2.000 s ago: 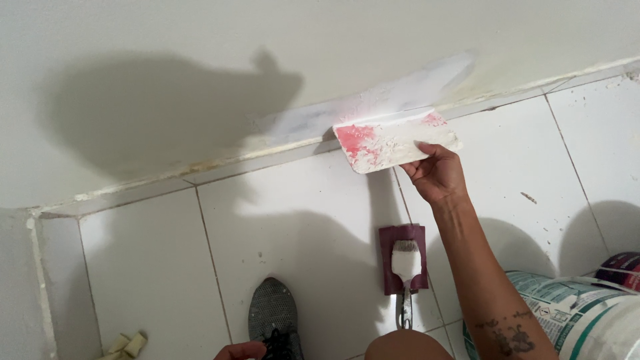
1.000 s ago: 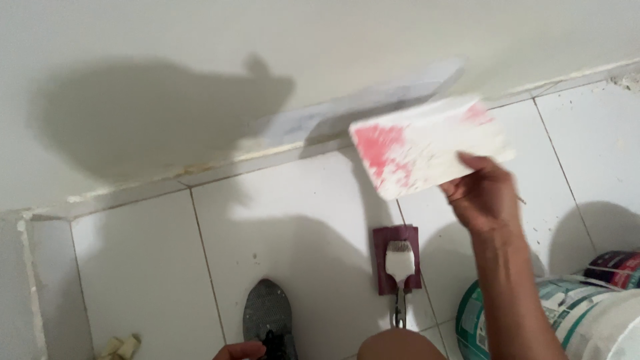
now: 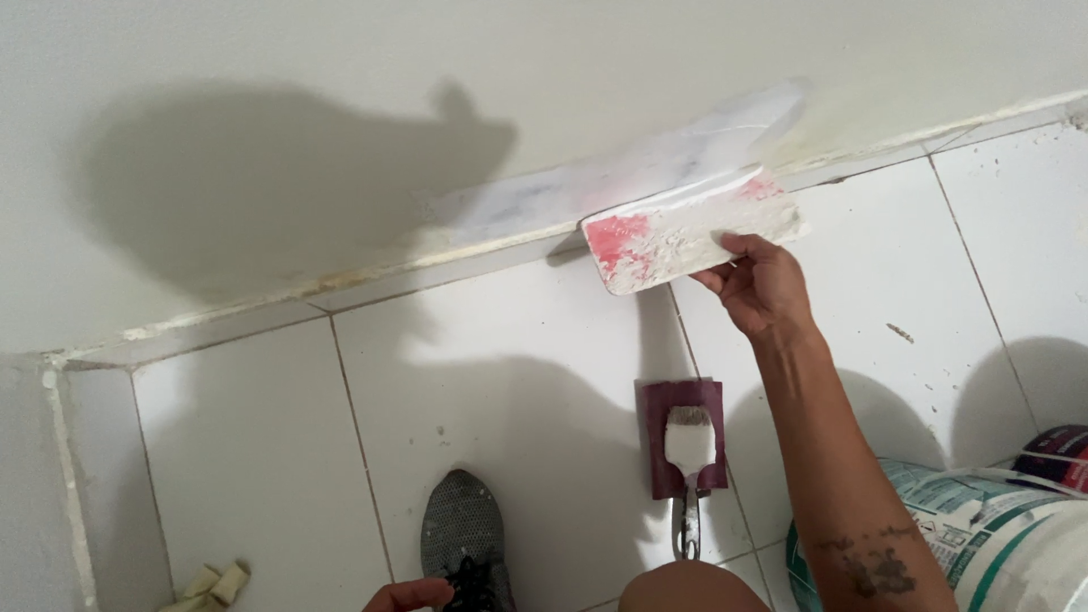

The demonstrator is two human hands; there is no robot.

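My right hand (image 3: 756,280) grips the near right edge of a flat plastic spreader (image 3: 680,242), red showing through its coat of white filler. The spreader's long far edge lies at the foot of the wall, against a smoothed white patch (image 3: 629,178) just above the baseboard. Only the fingers of my left hand (image 3: 410,595) show at the bottom edge, by the shoe; whether they hold anything is hidden. Below the spreader, a paintbrush (image 3: 690,442) with white on it lies on a piece of dark red sandpaper (image 3: 671,395) on the floor.
A large paint bucket (image 3: 1003,544) stands at the lower right, a dark red can (image 3: 1058,455) beyond it. My grey shoe (image 3: 463,518) is on the white floor tiles. Crumpled masking tape (image 3: 212,586) lies lower left. The baseboard (image 3: 408,293) runs along the wall.
The spreader was at the wall two seconds ago, came away from it toward me a second ago, and is back at the wall's foot now. The brush and sandpaper have stayed in place.
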